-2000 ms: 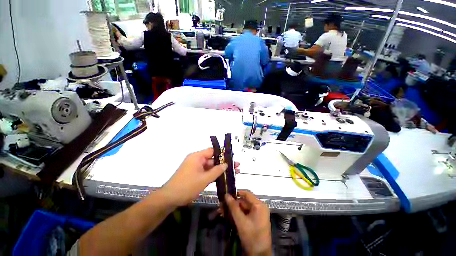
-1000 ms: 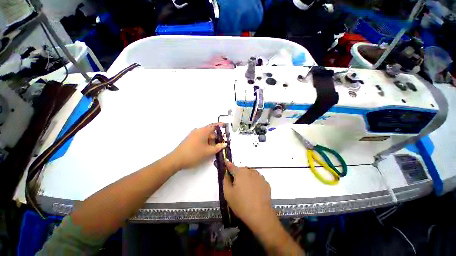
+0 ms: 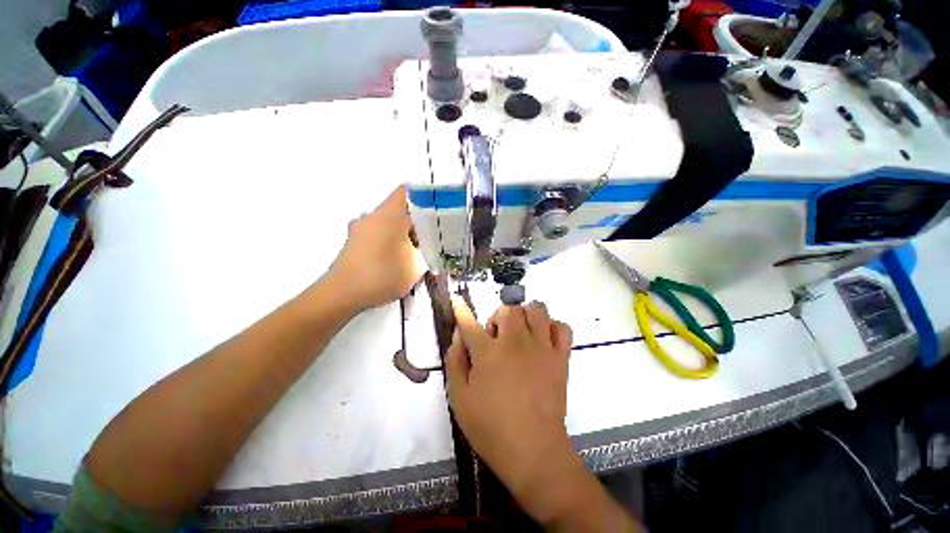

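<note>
The dark brown zipper (image 3: 442,304) lies lengthwise under the left end of the white sewing head (image 3: 615,224), and its tail hangs over the table's front edge. My left hand (image 3: 380,255) is at the zipper's far end, left of the presser foot, its fingertips partly hidden by the head. My right hand (image 3: 510,380) lies on the near part of the zipper, just in front of the foot, with its fingers curled and its thumb side on the tape. The needle and foot area is small and partly hidden.
Scissors (image 3: 677,318) with yellow and green handles lie right of the needle. A black cloth strip (image 3: 708,135) drapes over the head. Loose zippers (image 3: 63,271) lie at the far left over a blue sheet. A white trough (image 3: 281,73) stands behind.
The view has moved closer and down to the machine. Both hands and the zipper have moved from in front of the head to its foot. My left hand has gone partly behind the head's left end.
</note>
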